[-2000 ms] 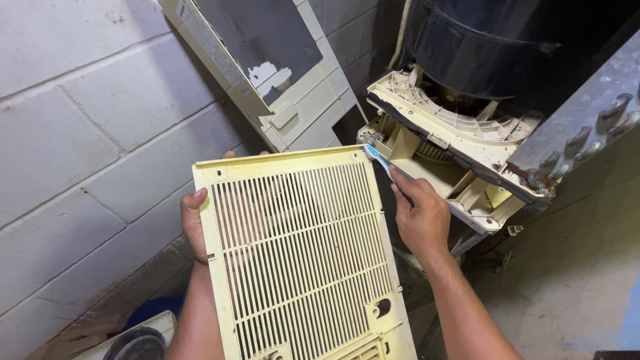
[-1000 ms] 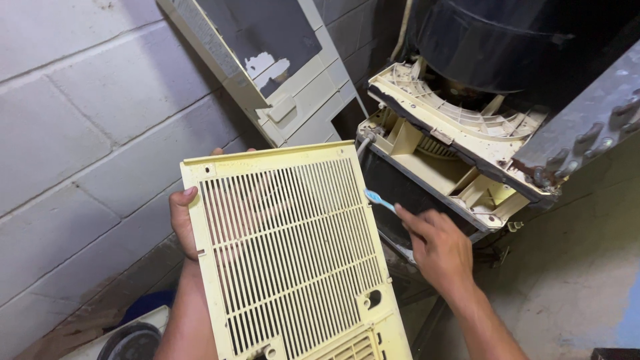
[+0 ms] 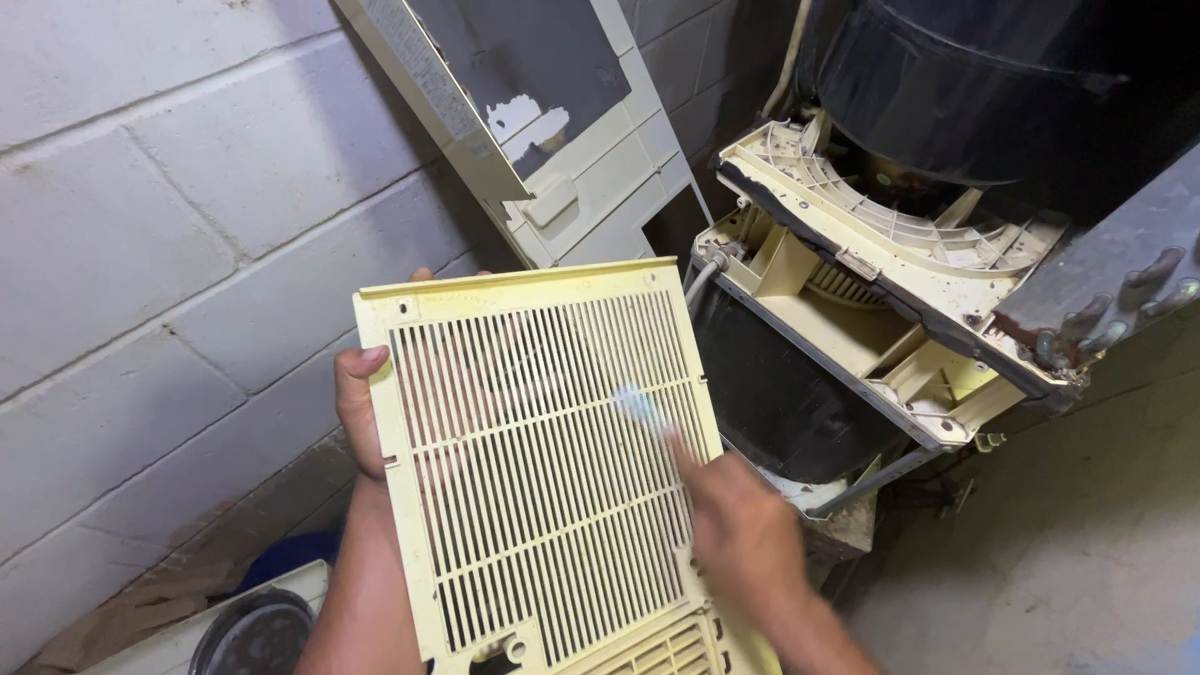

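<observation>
A cream plastic louvred grille panel (image 3: 553,441), seemingly an air conditioner front, is tilted up in the middle of the head view. My left hand (image 3: 364,408) grips its left edge, thumb in front and fingers behind, partly seen through the slats. In my right hand (image 3: 741,525), blurred by motion, is a light blue brush (image 3: 639,405), which looks like a toothbrush. Its head lies over the slats, right of the panel's centre, near the upper crossbar. Most of the handle is hidden by my fingers.
A disassembled air conditioner body (image 3: 872,244) with a black drum-shaped part stands at the right, metal coil fins (image 3: 1125,291) beside it. Another plastic casing (image 3: 600,178) leans against the block wall (image 3: 178,216). A round black object (image 3: 253,633) lies lower left.
My right hand has moved the brush from the panel's upper right corner, past its right edge, onto the slats. My left hand keeps hold of the panel's left edge.
</observation>
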